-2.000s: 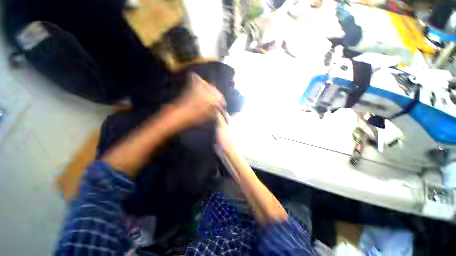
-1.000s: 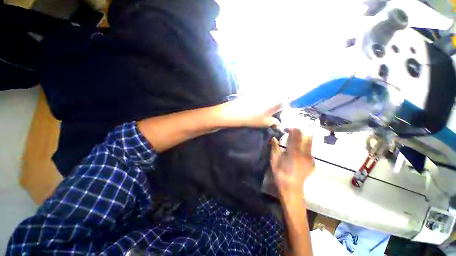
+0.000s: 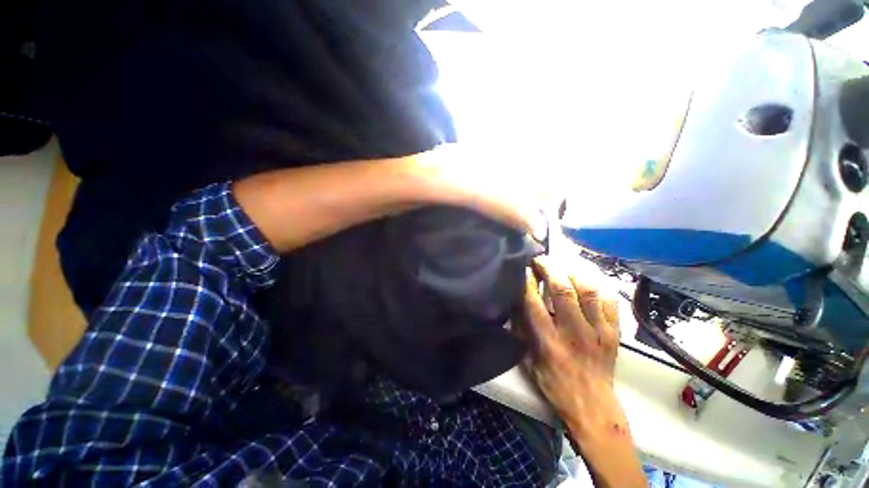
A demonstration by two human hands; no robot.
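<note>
A large black garment (image 3: 410, 295) lies across my lap and the table edge, up to the sewing machine's working end. My left hand (image 3: 486, 195) reaches over the cloth and is washed out by glare; its fingertips rest at the garment's edge near the needle area. My right hand (image 3: 572, 334) lies at the garment's right edge, fingertips at the same spot, fingers bent on the cloth edge. The white sewing machine head (image 3: 705, 162) with its blue band is just beyond the fingertips. The needle itself cannot be made out.
A red and metal part (image 3: 715, 372) lies on the white table (image 3: 667, 419) right of my right hand. A black curved cable or bar (image 3: 705, 386) runs in front of the machine. A wooden board (image 3: 48, 286) shows at the left. Strong lamp glare covers the top middle.
The view has moved closer to the machine head, which looks larger. Both hands stay at the garment's edge by the machine. Two seconds ago they were farther left, over the cloth.
</note>
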